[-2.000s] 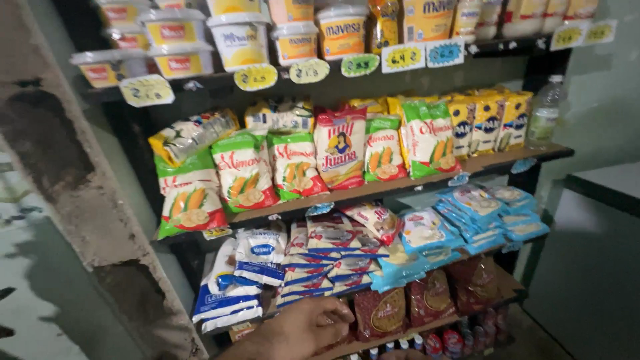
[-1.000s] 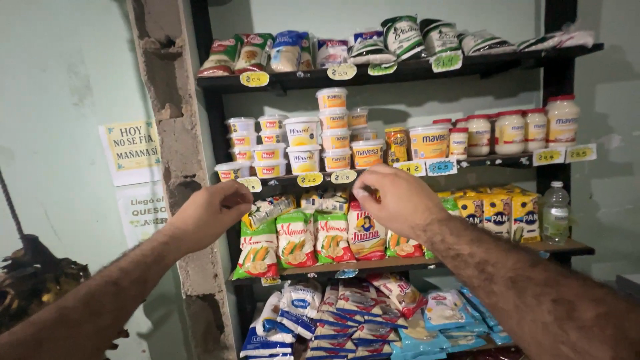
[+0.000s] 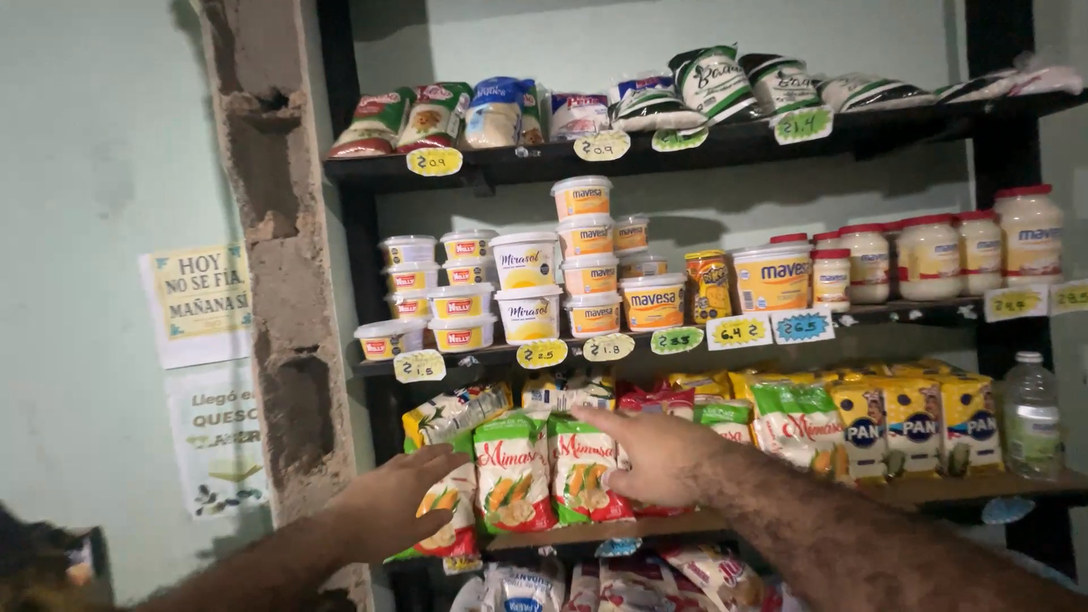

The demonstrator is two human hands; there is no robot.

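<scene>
On the third shelf stands a row of Mimasa flour bags. My left hand (image 3: 399, 497) is at the leftmost green and white bag (image 3: 450, 518), its fingers spread over the upper part. My right hand (image 3: 650, 450) reaches over the third bag (image 3: 586, 480), fingers apart, and partly hides the red bag behind it. Between my hands stands another Mimasa bag (image 3: 512, 476), upright. A yellow and white packet (image 3: 457, 412) lies tilted on top at the left, and a second one (image 3: 568, 393) lies behind the bags. Whether my fingers touch the bags is hard to tell.
Margarine tubs (image 3: 527, 314) and mayonnaise jars (image 3: 931, 255) stand on the shelf above, with price tags along its edge. Yellow PAN packs (image 3: 914, 429) and a clear bottle (image 3: 1033, 416) are at the right. A broken block column (image 3: 293, 255) borders the shelves. More bags (image 3: 523, 591) lie below.
Both hands have moved down from the edge of the tub shelf to the Mimasa bags. Two seconds ago one hand was low by the bottom bags. The view has shifted considerably.
</scene>
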